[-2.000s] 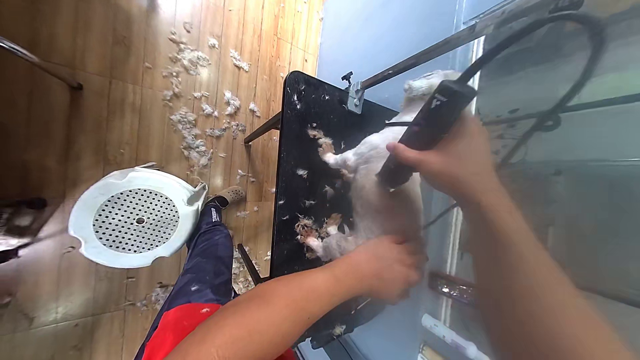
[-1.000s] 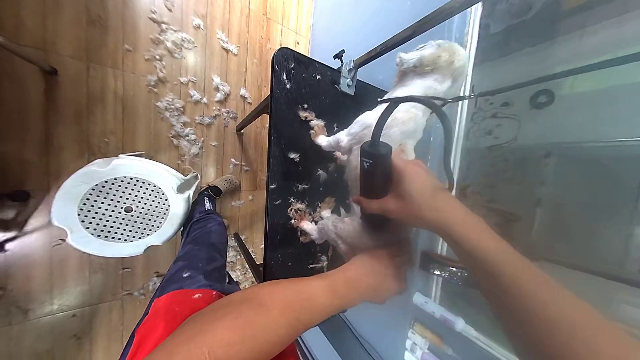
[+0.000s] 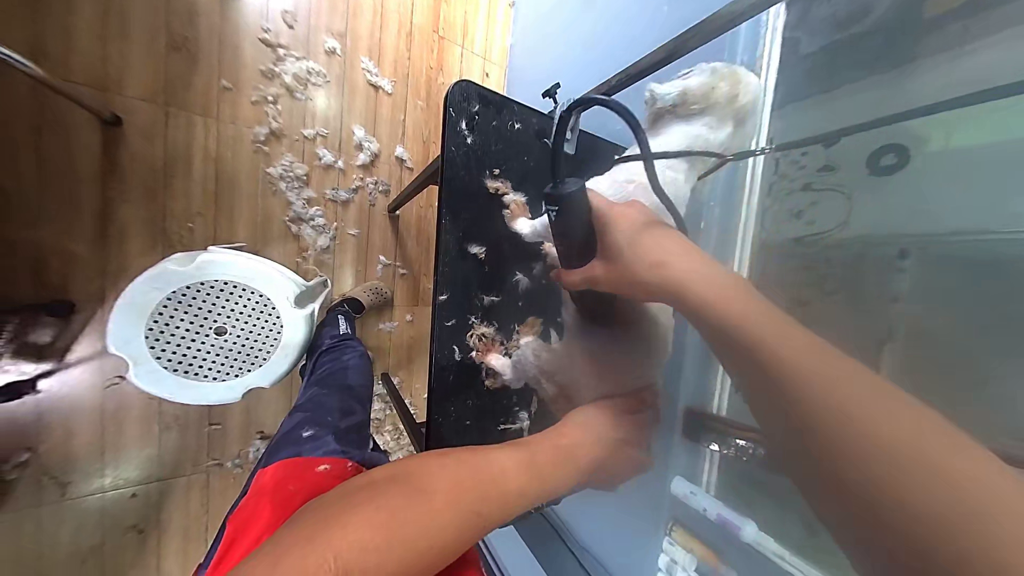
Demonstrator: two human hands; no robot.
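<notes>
My right hand [image 3: 624, 244] is shut around a black corded hair clipper [image 3: 572, 224]. Its lower end is over the body of a white, short-clipped dog [image 3: 632, 188]; the blade is hidden. My left hand [image 3: 612, 436] rests against the dog's hindquarters, its fingers blurred and partly hidden. The dog is on a black grooming table [image 3: 480, 264], its head at the upper right and its paws pointing left. Longer tan fur remains on the paws. The clipper's black cord [image 3: 640, 132] loops over the dog. Loose fur tufts [image 3: 478, 250] lie on the tabletop.
A metal bar [image 3: 680, 48] is clamped at the table's far edge. Glass [image 3: 864, 264] borders the right side. A white perforated plastic stool [image 3: 128, 336] stands left of my leg. Cut fur [image 3: 300, 200] litters the wood-look floor. Bottles [image 3: 720, 508] are at the lower right.
The clipper and my right hand have moved down and left along the dog's body since the oldest frame. My left hand stays at the hindquarters. The dog's head has turned.
</notes>
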